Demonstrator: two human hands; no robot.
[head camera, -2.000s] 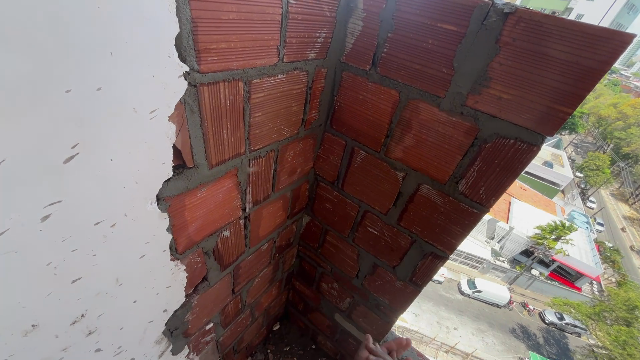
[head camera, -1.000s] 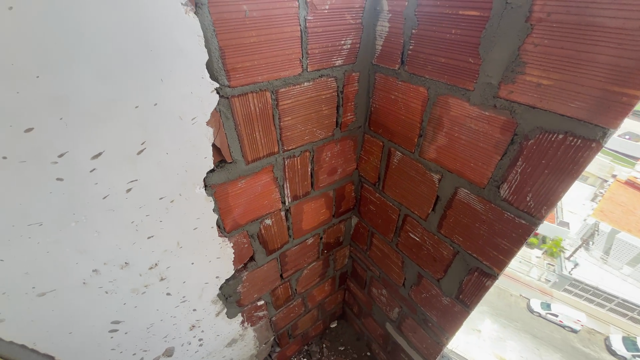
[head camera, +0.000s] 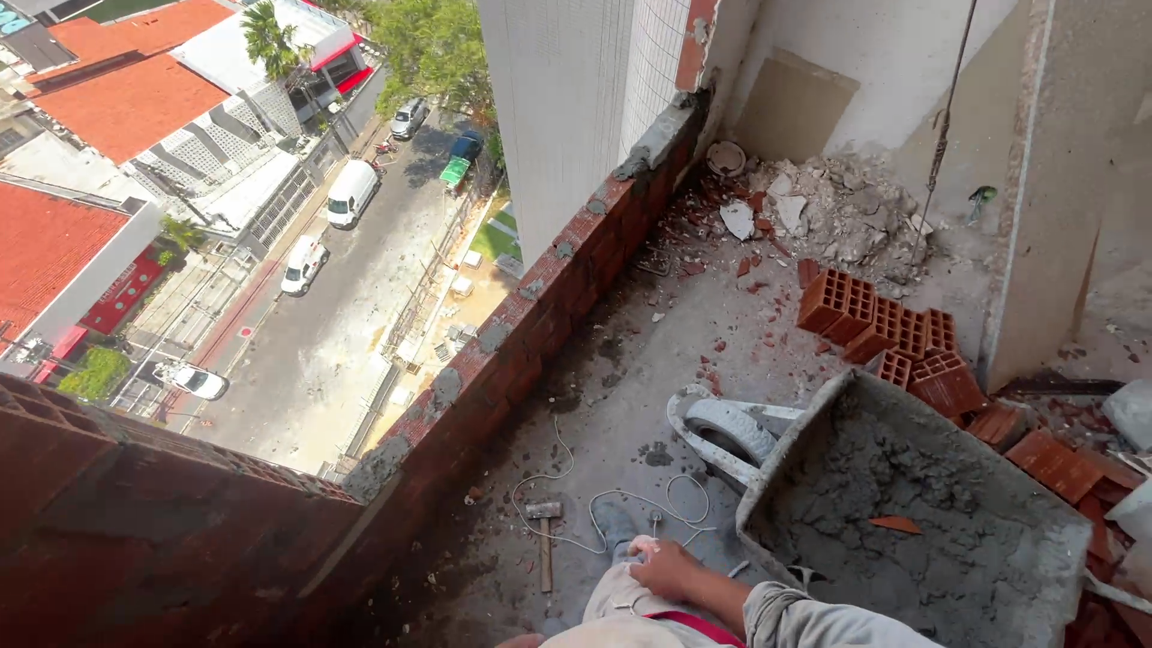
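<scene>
My right hand (head camera: 664, 569) is low in the middle, over my thigh, its fingers curled; whether it holds anything is hidden. Just a sliver of skin, seemingly my left hand (head camera: 522, 641), shows at the bottom edge. A thin pale cord (head camera: 621, 493) lies in loops on the floor beyond my shoe (head camera: 615, 524). Left of the shoe rests a hammer (head camera: 545, 540) with a wooden handle. To the right stands a wheelbarrow (head camera: 754, 504) full of grey mortar (head camera: 886, 477), with a brick shard on top. Mortar patches dot the low hollow-brick wall (head camera: 531, 310).
Beyond the low wall is a long drop to a street (head camera: 315, 342) with parked vehicles. Hollow clay bricks (head camera: 877, 315) lie behind and beside the wheelbarrow. Rubble (head camera: 837, 211) is heaped in the far corner, near a hanging rope (head camera: 940, 144). Another brick wall (head camera: 135, 513) rises at the left.
The view has swung far from the brick corner to the floor, low wall and wheelbarrow. A hand showed at the bottom edge two seconds ago; my right hand is now over my thigh.
</scene>
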